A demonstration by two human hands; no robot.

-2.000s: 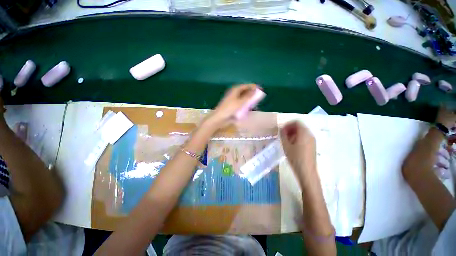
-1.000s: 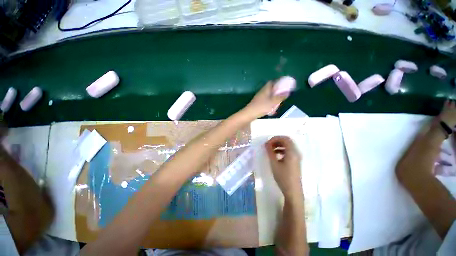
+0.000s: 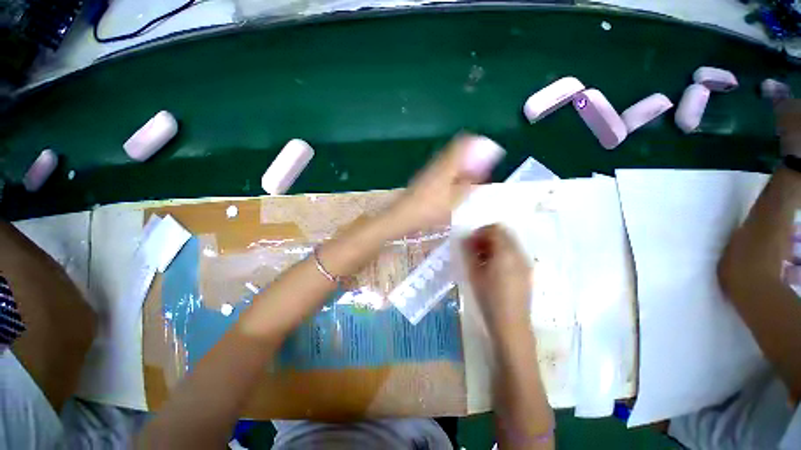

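Observation:
My left hand (image 3: pixel 439 183) is blurred and reaches across to the belt's near edge, closed on a pale pink case (image 3: pixel 481 156). My right hand (image 3: pixel 494 264) is below it, over the white paper, with fingers curled. It is blurred, and I cannot tell whether it pinches anything. A sticker strip (image 3: pixel 418 293) with rows of pale marks lies slanted on the film-covered cardboard mat (image 3: pixel 351 387), left of my right hand.
Other pink cases lie on the green belt (image 3: pixel 378 79), one (image 3: pixel 288 166) near the mat and several (image 3: pixel 602 119) at right. White paper sheets (image 3: pixel 694 290) lie right. A folded white scrap (image 3: pixel 167 242) lies left. Neighbours' arms show at both sides.
My left hand has released one case onto the belt and taken another from the right, now drawn back slightly. Cases at left have shifted left. A white bit at my right fingertips is no longer discernible.

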